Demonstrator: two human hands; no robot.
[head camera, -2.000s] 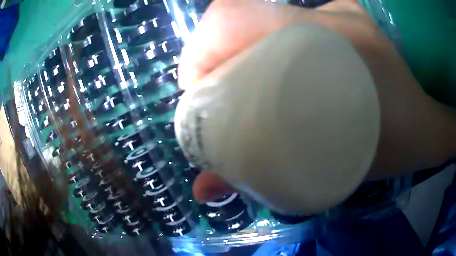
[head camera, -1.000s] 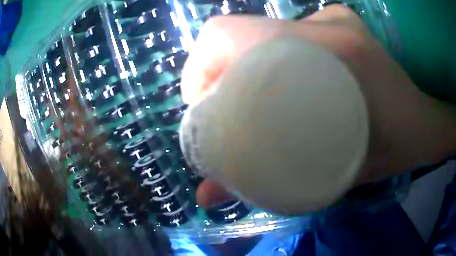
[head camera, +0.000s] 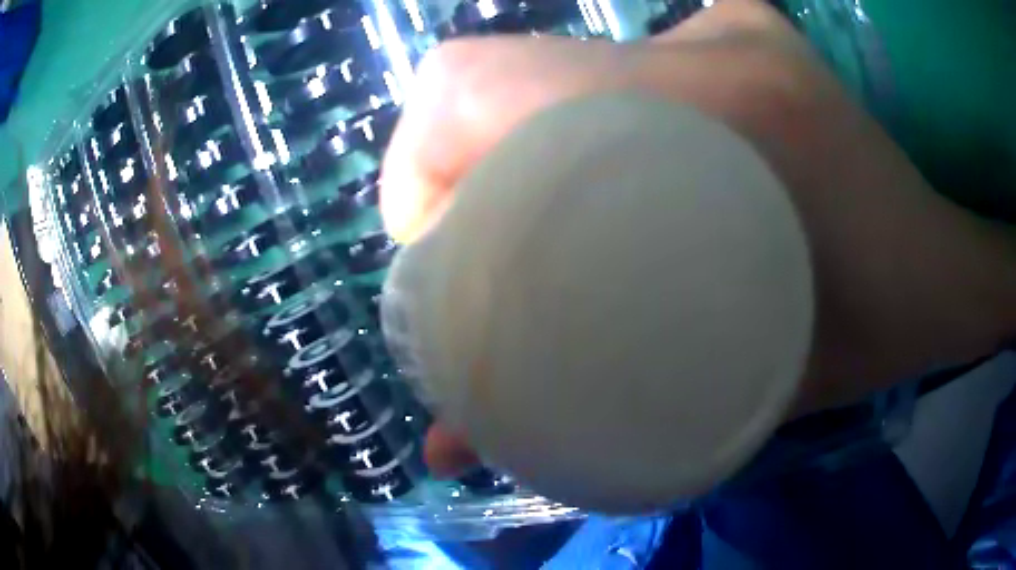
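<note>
My right hand (head camera: 847, 234) comes in from the right edge and is wrapped around a milky squeeze bottle (head camera: 635, 301). The bottle's round base faces the camera; its nozzle is hidden. Below and to the left lies a clear plastic tray (head camera: 262, 134) with ridged channels and strong glare. It holds rows of glossy small black parts (head camera: 345, 420) with bright metal pins. Pale rings show around the pins of several parts in the lower rows. The bottle and hand hide the tray's middle and right. My left hand is not in view.
Blurred dark strands (head camera: 67, 445) cover the lower left. A tan piece (head camera: 17, 334) is at the left edge. The green bench surface (head camera: 67, 78) shows at the upper left, with something blue (head camera: 13, 50) in the corner. Blue clothing (head camera: 824, 512) is at the lower right.
My right hand and the bottle have shifted left and slightly down. The bottle's base has turned to face the camera more squarely, and its printed side shows less.
</note>
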